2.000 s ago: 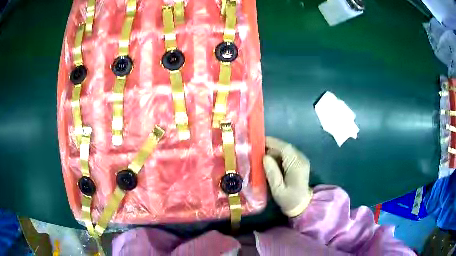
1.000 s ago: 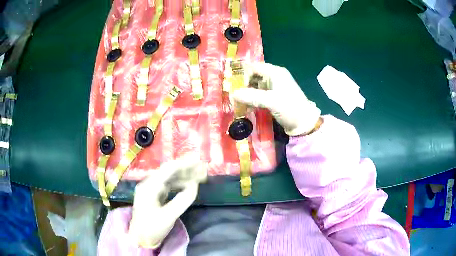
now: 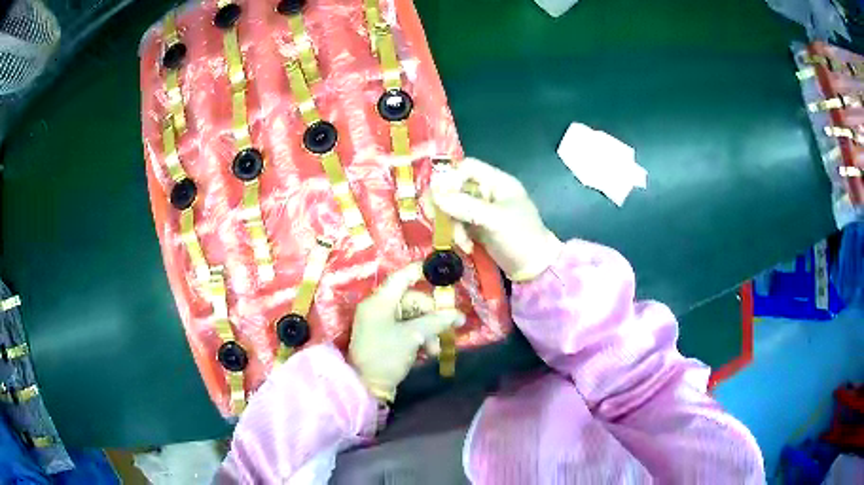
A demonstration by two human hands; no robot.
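A gold wristwatch with a round black head [image 3: 442, 268] is held over the lower right corner of the red tray [image 3: 275, 204]. My right hand [image 3: 488, 213], in a cream-white glove, pinches its upper band near the clasp. My left hand [image 3: 393, 332], also gloved, is at the lower band with its fingers around it; the exact grip is partly hidden. Several other gold watches lie in rows on the film-covered tray, such as one with a black head [image 3: 320, 136] and one set apart at the lower left [image 3: 294, 330].
A white crumpled tissue [image 3: 602, 161] lies on the green bench [image 3: 663, 85], right of the tray. Another tray with watches [image 3: 838, 133] is at the far right. A film-covered strip with gold bands [image 3: 28, 379] is at the left edge.
My left hand has moved right onto the lower band. My right hand stays at the upper band. The tray appears turned in view, and the view has shifted.
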